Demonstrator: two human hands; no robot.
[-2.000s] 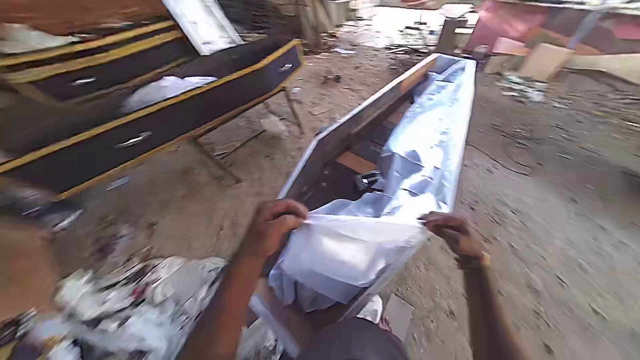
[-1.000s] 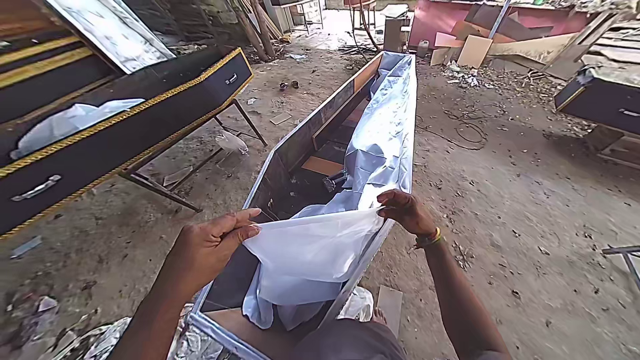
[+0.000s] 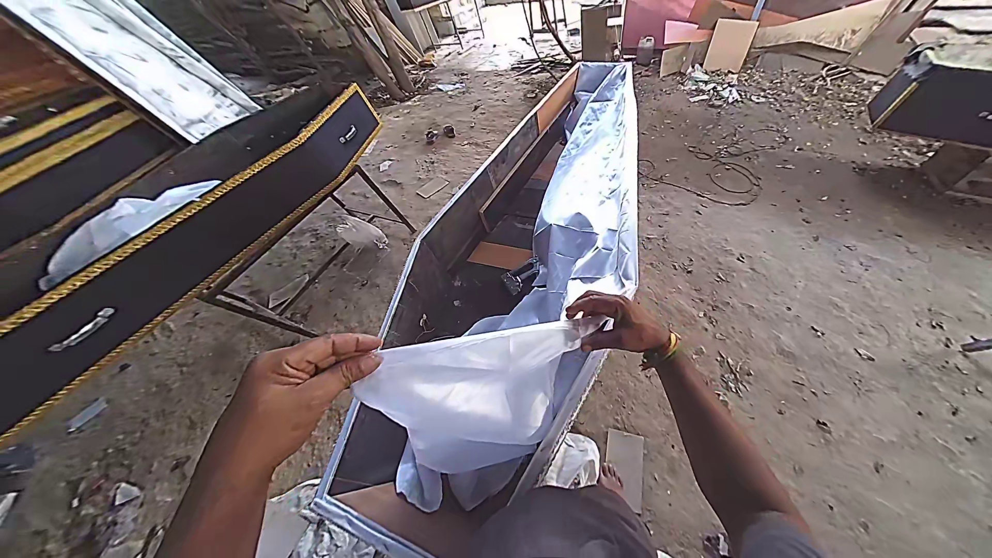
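Note:
An open coffin stretches away from me, its right side draped with pale, shiny lining fabric. Above its near end, my left hand pinches the left corner of a white cloth between thumb and fingers. The cloth's right end is gripped by my right hand, near the coffin's right rim, so its upper edge is stretched between both hands. Its lower part hangs into the coffin. Inside, on the dark floor of the box, a metal tool, perhaps a stapler, lies beside a brown board piece.
At left, a black coffin with gold braid rests on a metal stand. Another dark coffin is at the right edge. A cable lies coiled on the dirt floor. Plastic and scraps litter the ground by the near end.
The view has shifted. The white cloth was held in both hands in the earlier frames too; its upper edge now looks straighter and more stretched than two seconds ago.

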